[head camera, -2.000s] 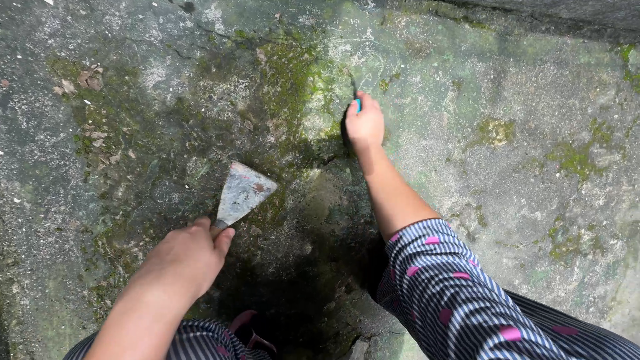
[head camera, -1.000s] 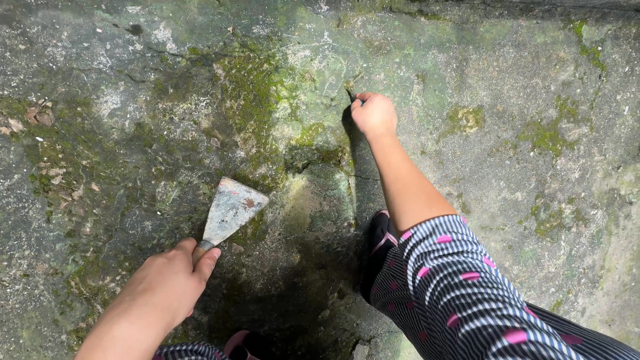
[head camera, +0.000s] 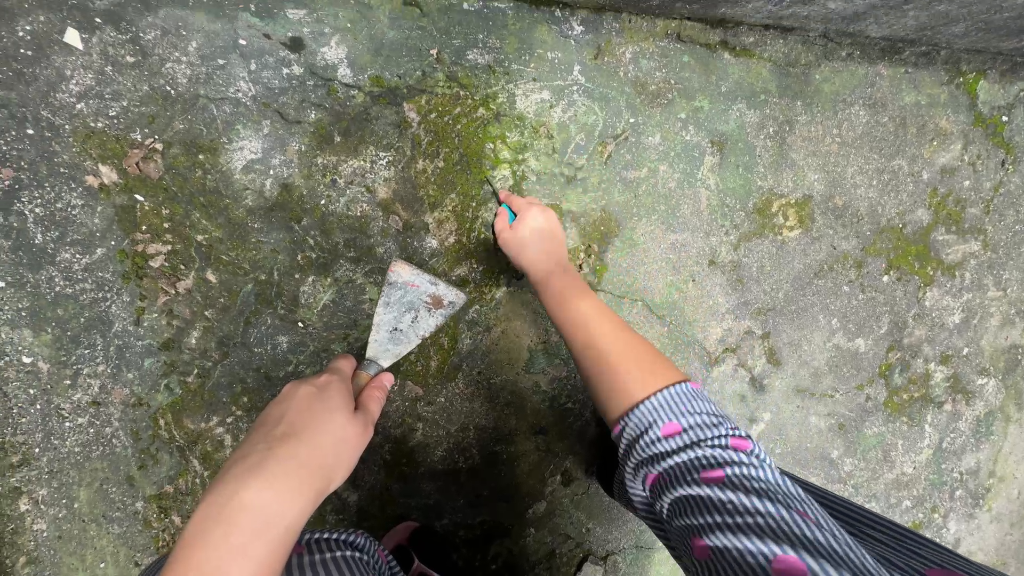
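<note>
My left hand (head camera: 324, 420) grips the handle of a putty knife (head camera: 412, 312). Its wide metal blade, worn and marked with a rust spot, points up and to the right over the stained concrete floor. Up and to the right of that blade, my right hand (head camera: 534, 236) is closed on a small tool (head camera: 509, 214) with a turquoise handle and a thin dark tip; the fist hides most of it. That tip lies at the right side of a green moss patch (head camera: 460, 148). Whether it touches the floor, I cannot tell.
Dry leaves (head camera: 144, 160) lie on mossy concrete at the left, with a pale chip (head camera: 73, 38) at the upper left. More moss (head camera: 912, 248) grows at the right. A raised concrete edge (head camera: 920, 28) crosses the top right. A shoe (head camera: 408, 548) shows at the bottom.
My right hand with its small tool has moved left and nearer to the large moss patch. My left hand still holds the putty knife. The shoe beside my right arm no longer shows clearly.
</note>
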